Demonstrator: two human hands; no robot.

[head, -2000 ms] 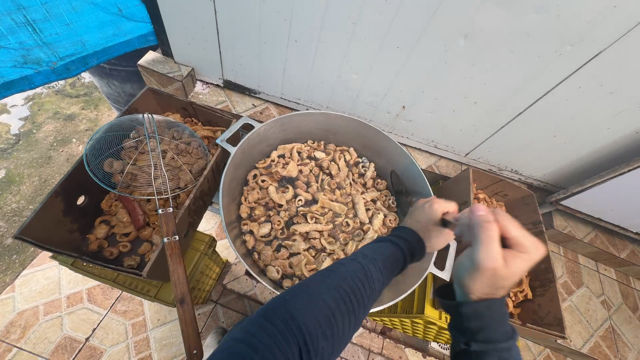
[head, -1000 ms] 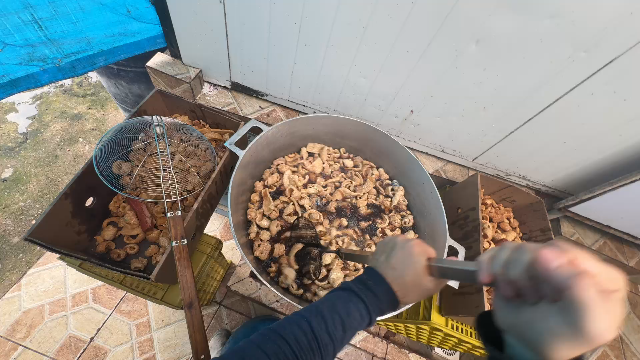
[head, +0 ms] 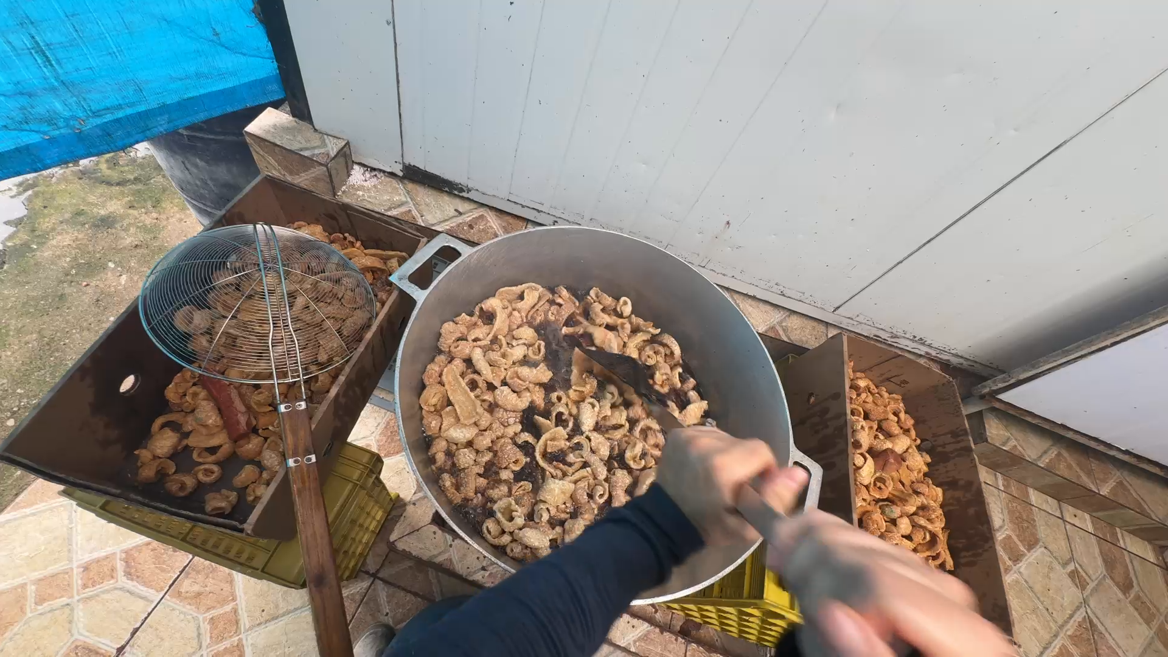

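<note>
My left hand is closed around the shaft of a long stirring paddle, over the right part of the pot. Lower right, my right hand, blurred, grips the same handle farther back. The paddle's dark blade lies among curled pieces of fried pork rind in dark liquid. They sit in a large round metal pot with two side handles. Part of the blade is hidden by the pieces.
A wire skimmer with a wooden handle rests across the left cardboard box of rinds, above a yellow crate. Another box of rinds stands right. A metal wall rises behind the pot.
The paddle blade has moved from the pot's lower middle toward its upper right part. Both hands have stayed on the handle since one second ago.
</note>
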